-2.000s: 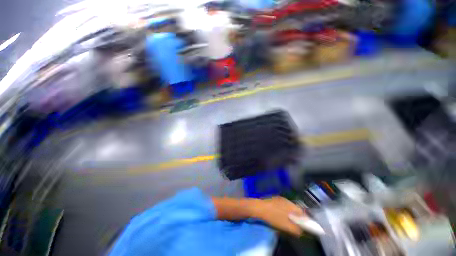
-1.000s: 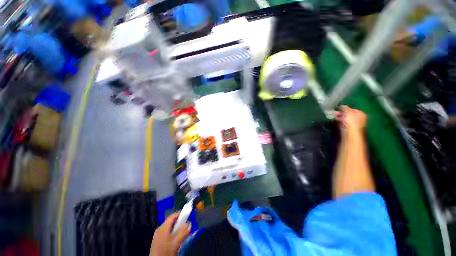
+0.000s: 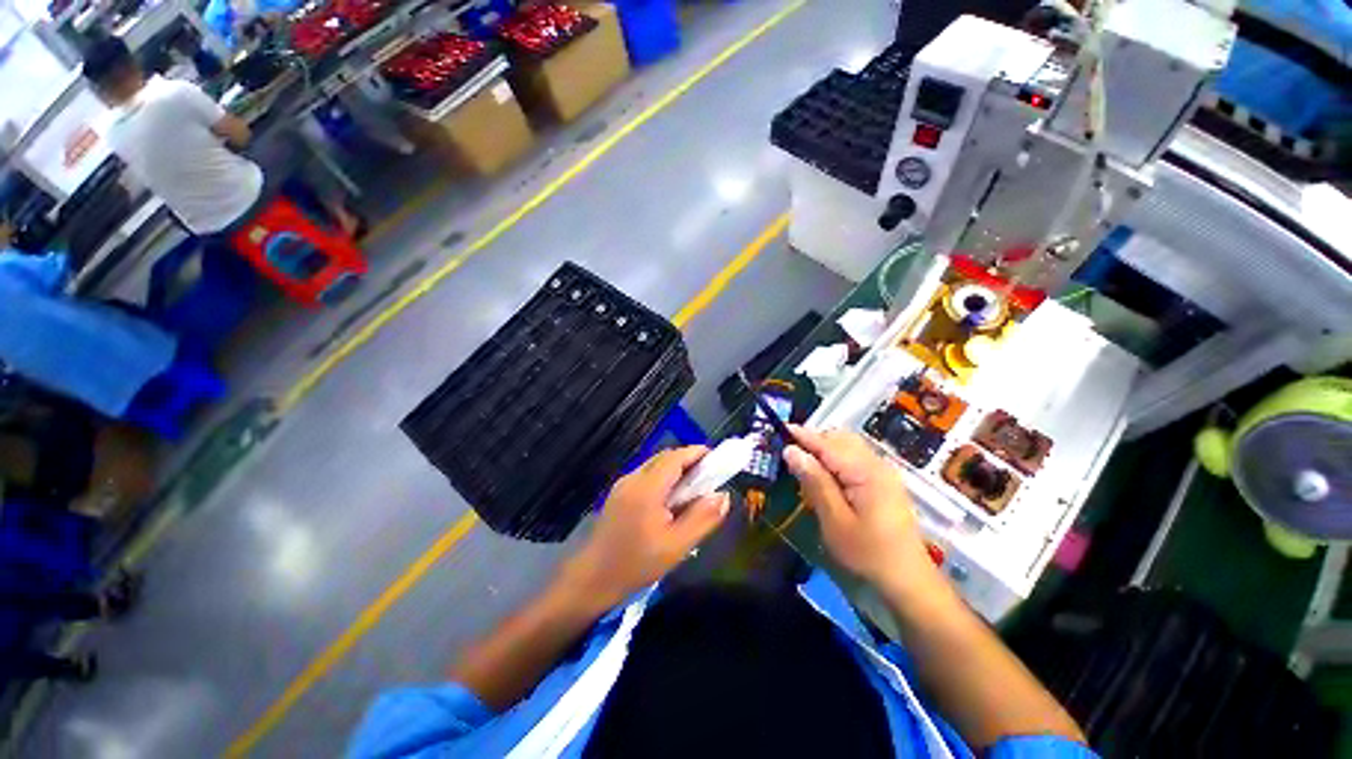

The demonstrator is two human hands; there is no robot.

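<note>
My left hand (image 3: 648, 519) holds a white tube (image 3: 715, 469) in front of my body, its narrow end toward my right hand. My right hand (image 3: 857, 497) grips a thin dark pen-like tool (image 3: 770, 411), its tip pointing up and left. The two hands are close together but apart. A handheld meter (image 3: 767, 451) with keys lies partly hidden behind the tube and tool. On the white machine base (image 3: 1079, 389) are copper nests (image 3: 980, 478); a black molded part (image 3: 903, 433) sits at the left ones. The gold press head (image 3: 971, 309) is above them.
A black tray stack (image 3: 549, 398) stands left on a blue crate (image 3: 663, 443). A control box (image 3: 931, 119) and white tissue (image 3: 823, 365) are beyond the hands. A lime-rimmed fan (image 3: 1300, 472) is at the right. A seated person (image 3: 186, 156) is at the upper left.
The view has swung back toward the machine's left side. My right hand has come from the far right to the front of my body and now holds the dark tool. My left hand still holds the tube.
</note>
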